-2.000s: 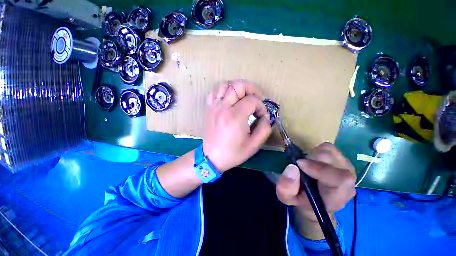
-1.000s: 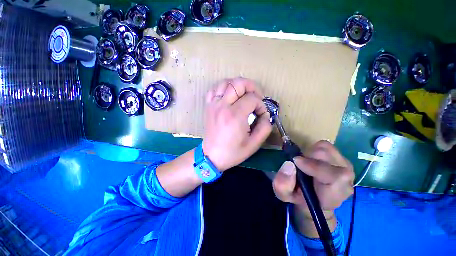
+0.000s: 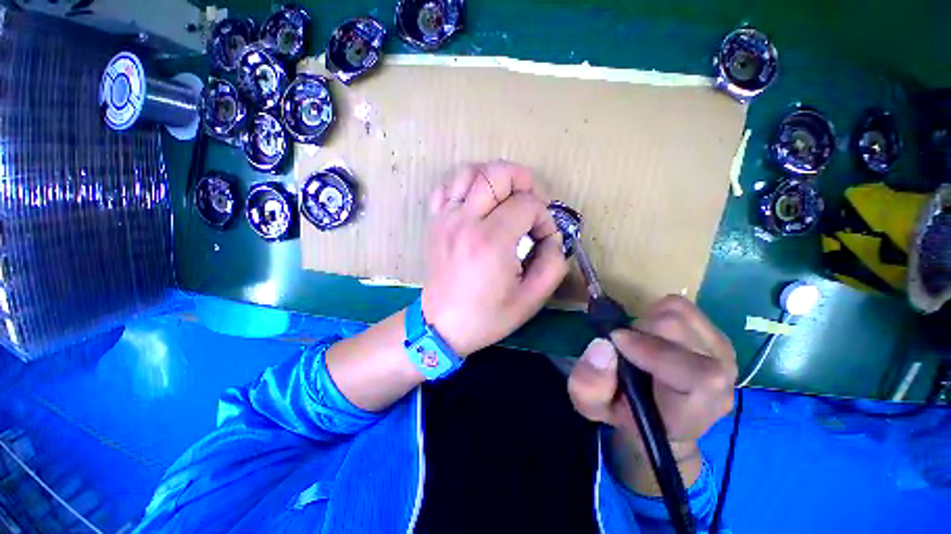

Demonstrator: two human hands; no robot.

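Observation:
My left hand (image 3: pixel 490 256) holds a dark round housing (image 3: pixel 566 221) in its fingertips over the tan cardboard mat (image 3: pixel 647 156). The fingers hide most of the housing. A small white piece (image 3: pixel 525 247) shows between the fingers, and a hair-thin wire (image 3: pixel 488 186) runs over them. My right hand (image 3: pixel 667 375) grips a black soldering iron (image 3: pixel 644 402) like a pen. Its metal shaft points up-left and its tip is at the housing's right side; exact contact cannot be told. A blue strap is on my left wrist.
Several dark round housings (image 3: pixel 309 107) stand at the mat's upper left, others (image 3: pixel 803 142) at the right. A solder spool (image 3: pixel 156 97) and stacked clear trays (image 3: pixel 83 188) are at left. A white disc (image 3: pixel 801 298) with cable and a yellow-black holder (image 3: pixel 871 238) are at right.
My right hand and the iron have shifted slightly left, and the iron's handle has swung a little left. My left hand and the housing have hardly moved.

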